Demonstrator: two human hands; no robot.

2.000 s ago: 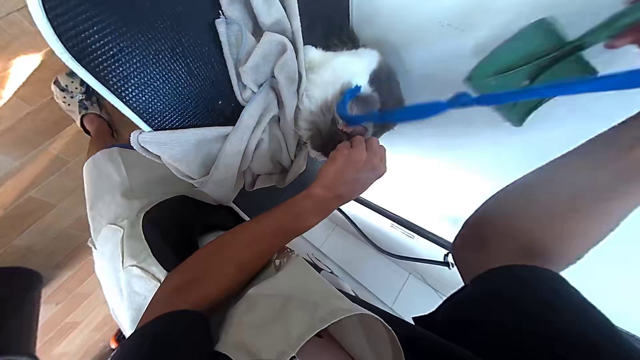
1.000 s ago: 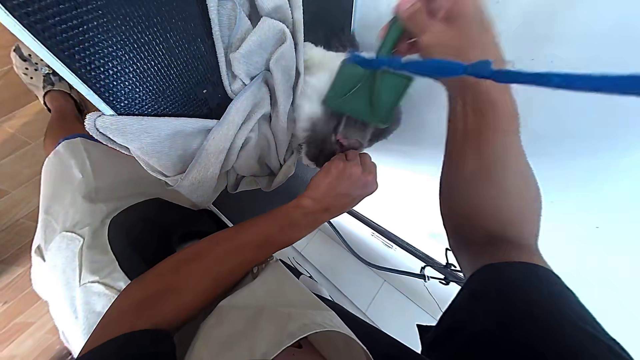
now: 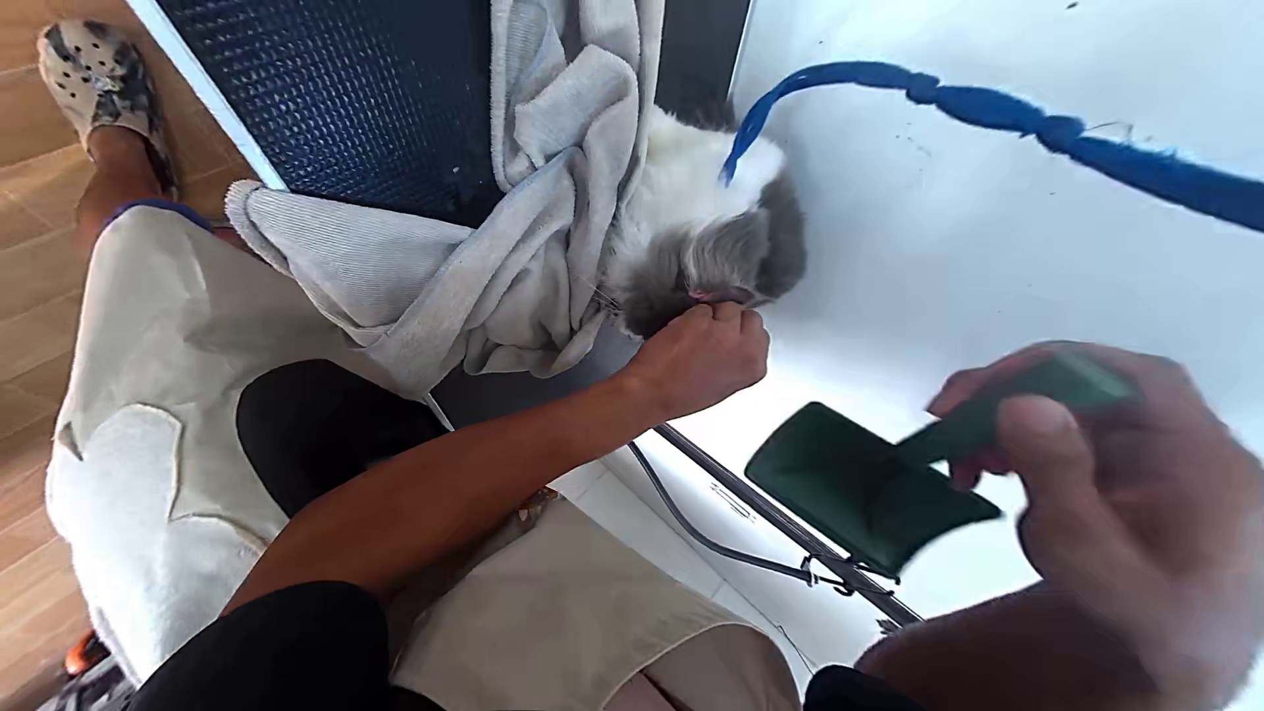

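A grey and white furry animal (image 3: 731,227), which looks like a cat, lies beside a rumpled light grey towel (image 3: 553,227) at the edge of a dark textured table top (image 3: 346,99). At its head my left hand (image 3: 703,355) is closed, fingers pinched on its fur or ear; exactly what they grip is hidden. My right hand (image 3: 1116,494), blurred, holds the handle of a green slicker-type pet brush (image 3: 864,484) at the lower right, apart from the animal. A blue cord (image 3: 987,109) runs from the upper right down to the animal's neck area.
A white wall or panel (image 3: 987,247) stands behind the animal. Below, a dark rail (image 3: 790,523) and a thin black cable (image 3: 691,523) cross white tiles. At the left, a foot in a patterned clog (image 3: 94,79) rests on the wood-look floor (image 3: 35,237).
One second ago the green brush was over the animal's head; my right hand has since drawn it away toward the lower right. My left hand has stayed at the animal's head.
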